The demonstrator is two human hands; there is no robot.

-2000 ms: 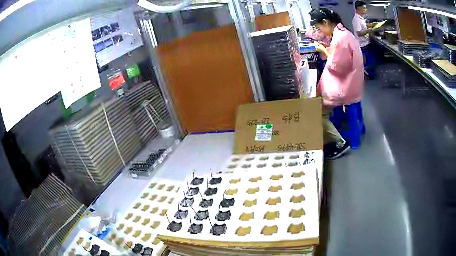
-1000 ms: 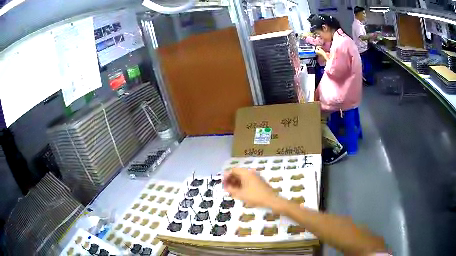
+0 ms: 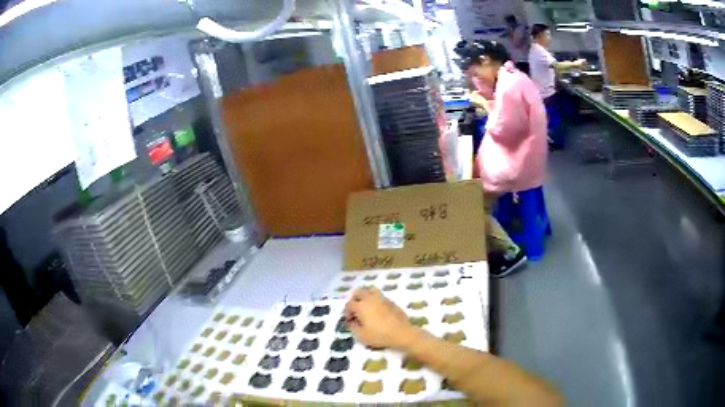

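My right hand (image 3: 376,319) reaches in from the right over the white foam tray (image 3: 270,318). Its fingers are bent and close together, with the fingertips beside a black module (image 3: 343,323) in the third column of pockets. The fingers partly cover this module, and I cannot tell if they grip it. More black modules (image 3: 302,363) sit in the tray's left pockets, some with thin wires. The pockets to the right look tan and empty. My left hand is not in view.
A cardboard box (image 3: 413,226) stands behind the tray. Another foam tray (image 3: 211,350) lies left, with a wrapped stack (image 3: 119,246) and a clear-covered pack of dark parts (image 3: 215,274) behind. A person in pink (image 3: 515,131) stands beyond the box.
The view has shifted. My right hand came in from the right, then moved slightly nearer along the third column. A pocket there that was empty now shows a black module at my fingertips.
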